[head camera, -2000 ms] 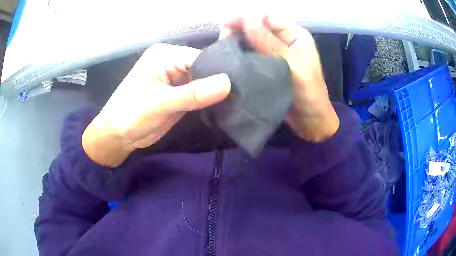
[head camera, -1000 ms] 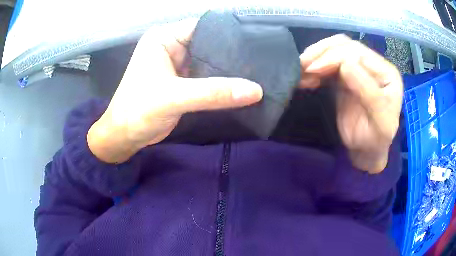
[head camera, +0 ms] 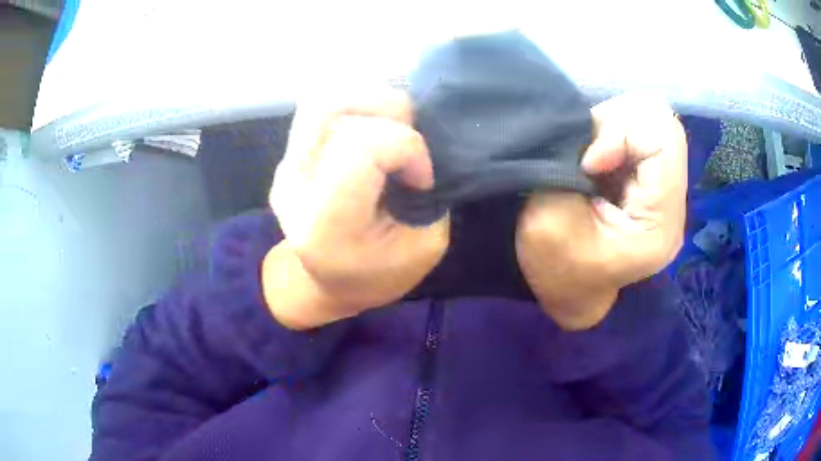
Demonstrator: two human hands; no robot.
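Note:
A dark grey cuff piece (head camera: pixel 504 112) is held up in front of the table's front edge, its upper part over the white table top. It is folded, with fine ribs along its lower edge. My left hand (head camera: pixel 360 194) grips its left end, fingers curled in and thumb against the fabric. My right hand (head camera: pixel 617 203) grips its right end in the same way. The fabric is stretched between the two hands. Fingertips of both hands are partly hidden in or behind the cloth.
The white table (head camera: pixel 225 54) has a curved front edge. Scissors (head camera: pixel 752 11) with green and yellow loops lie at the top right. A blue plastic crate (head camera: pixel 783 270) stands at right, with dark pieces (head camera: pixel 711 297) beside its wall. Pale strips (head camera: pixel 162 144) show under the table's left edge.
My right hand was off the piece a second ago and now grips its right end. The piece has turned and opened out sideways, with a ribbed edge now showing.

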